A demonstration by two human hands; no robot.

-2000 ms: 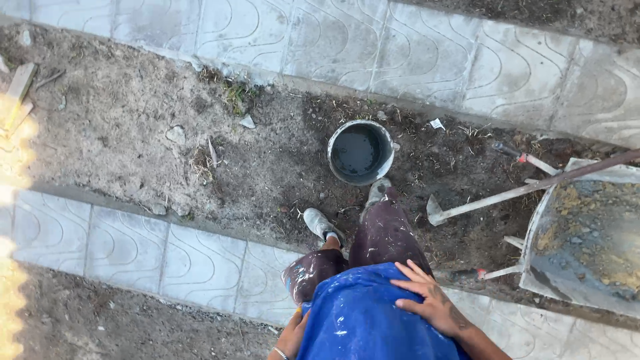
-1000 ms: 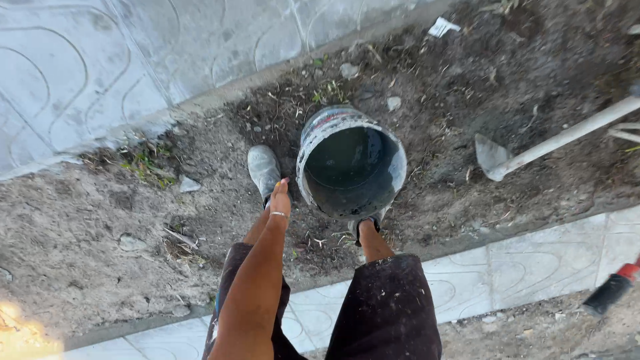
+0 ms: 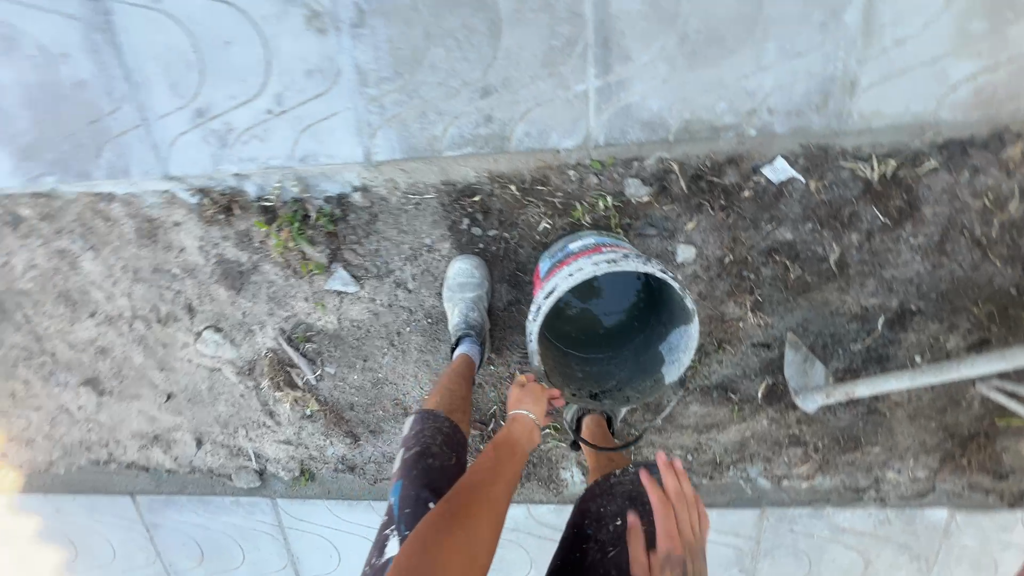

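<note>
A plastic bucket (image 3: 576, 248) with a cement-smeared rim and dark, watery liquid inside stands on the soil, tilted towards me. My left hand (image 3: 534, 398), with a bracelet at the wrist, is at the bucket's lower left edge, its fingers curled near where the wire handle (image 3: 640, 438) joins; whether it grips the handle or the rim I cannot tell. The handle hangs down on my side, over my right ankle. Over my right knee is my right hand (image 3: 668, 520), fingers extended and holding nothing.
Patterned concrete paving slabs (image 3: 480, 80) run along the top, and more slabs (image 3: 208, 528) along the bottom. A hoe (image 3: 808, 376) with a pale shaft lies at the right. My boot (image 3: 466, 296) stands left of the bucket. Stones and a small weed (image 3: 296, 232) dot the soil strip.
My right hand, out of view a second ago, now shows over my knee. My left hand has moved from the bucket's left side to its lower left edge. The view is closer than two seconds ago.
</note>
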